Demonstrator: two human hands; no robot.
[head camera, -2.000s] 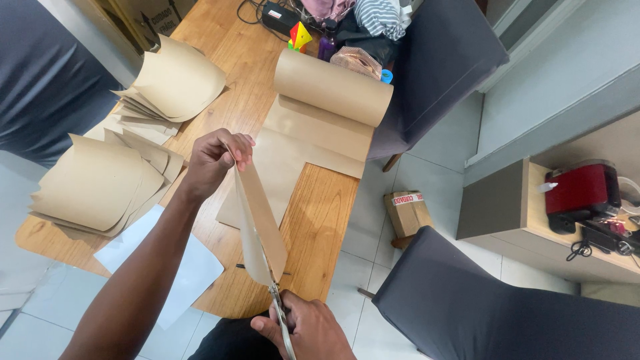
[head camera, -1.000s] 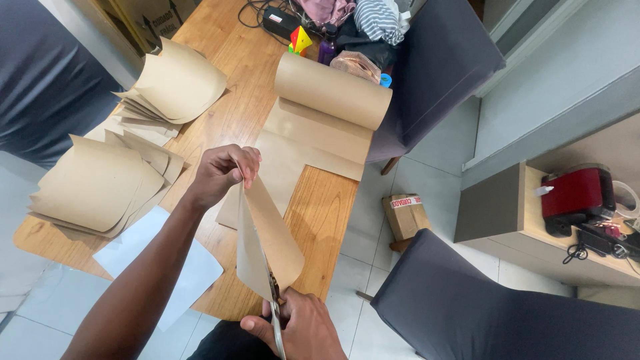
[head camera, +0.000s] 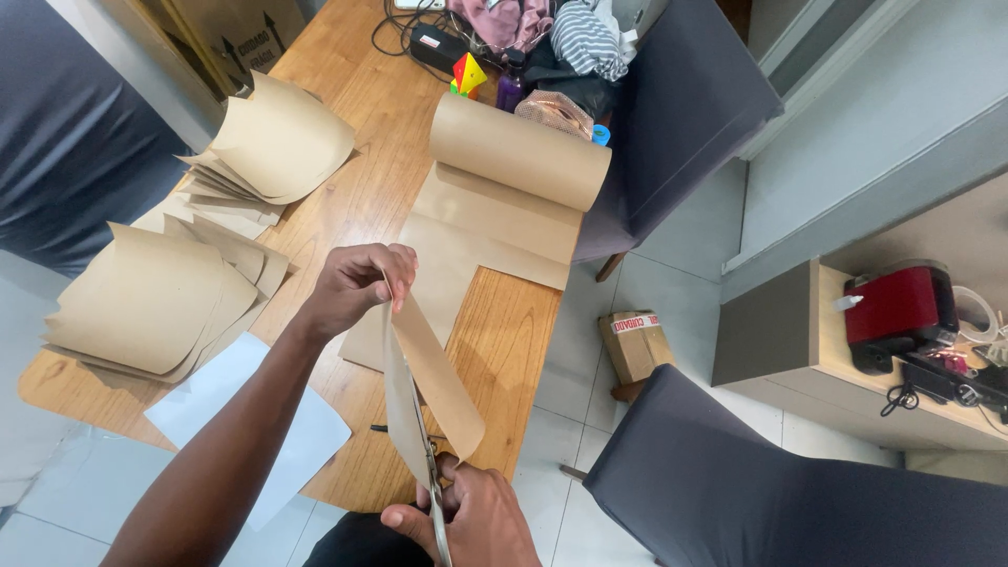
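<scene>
My left hand (head camera: 366, 283) pinches the top end of a piece of brown kraft paper (head camera: 437, 378), which hangs down over the near part of the wooden table. In my right hand (head camera: 468, 512) is a pair of metal scissors (head camera: 435, 492), with the blades pointing up along the piece; the lower end of the paper is at the blades. Beyond my hands, a roll of kraft paper (head camera: 520, 153) lies partly unrolled, with a rectangular notch at its near edge. Curled cut sheets lie in two stacks, one at the back left (head camera: 287, 142) and one nearer (head camera: 150, 295).
A white sheet (head camera: 260, 425) lies under my left forearm and overhangs the table edge. At the back are a black case (head camera: 437, 51), a colourful puzzle (head camera: 468, 75), a purple bottle (head camera: 510, 83) and cloths. Dark chairs (head camera: 693, 465) and a small cardboard box (head camera: 636, 346) stand to the right.
The held paper has swung and changed its angle between the frames. My left hand keeps its pinch on the top end, and my right hand still holds the scissors at the lower end.
</scene>
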